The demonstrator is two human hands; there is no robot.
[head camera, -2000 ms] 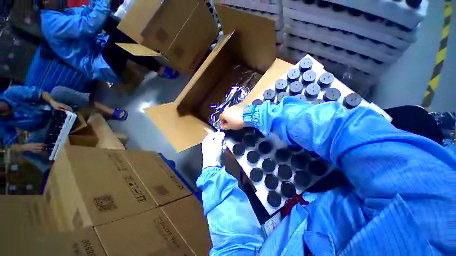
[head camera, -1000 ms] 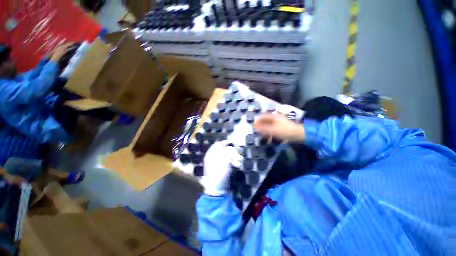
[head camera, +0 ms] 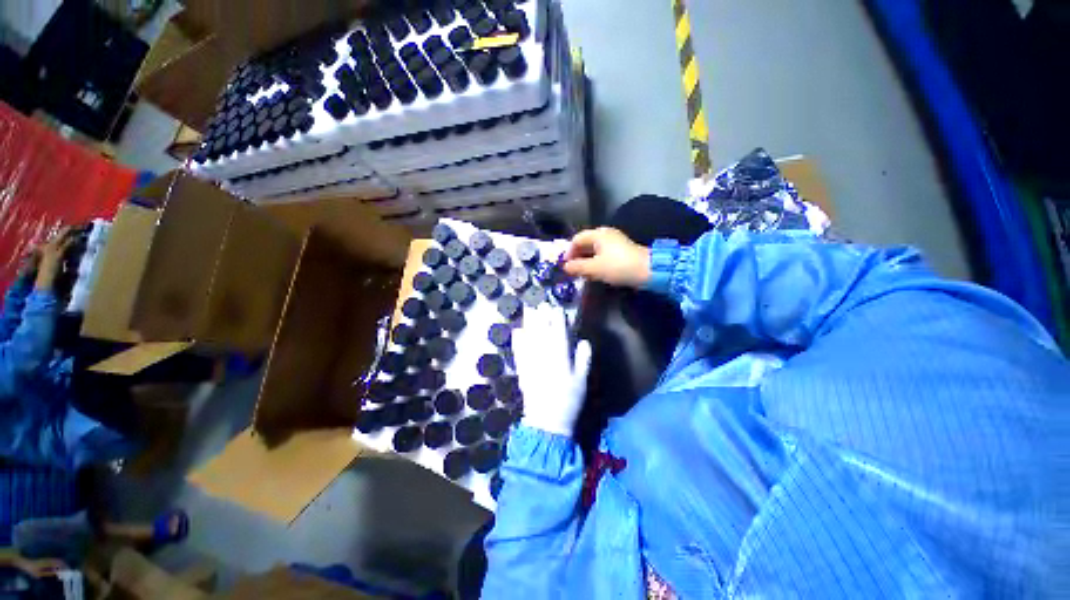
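The white foam tray (head camera: 472, 340) lies tilted before me with rows of short black cylindrical parts (head camera: 447, 402) in it, and bare white foam shows at its middle. My left hand (head camera: 548, 369), in a white glove, lies over the tray's right part with its fingers spread; its fingertips are at the parts there. My right hand (head camera: 604, 258), bare, is at the tray's upper right edge, fingers bent at glossy dark parts (head camera: 556, 277). Whether either hand grips a part is not clear.
An open carton (head camera: 315, 328) stands against the tray's left side. Stacked foam trays (head camera: 469, 152) with black parts and a yellow stick (head camera: 494, 41) stand behind. A crumpled foil bag (head camera: 757, 193) lies at right near yellow-black floor tape (head camera: 692, 88). A person in blue (head camera: 41, 387) is at left.
The view has swung right. My left hand has moved from the tray's lower edge onto its right part. My right hand has moved from the carton side to the tray's upper right edge.
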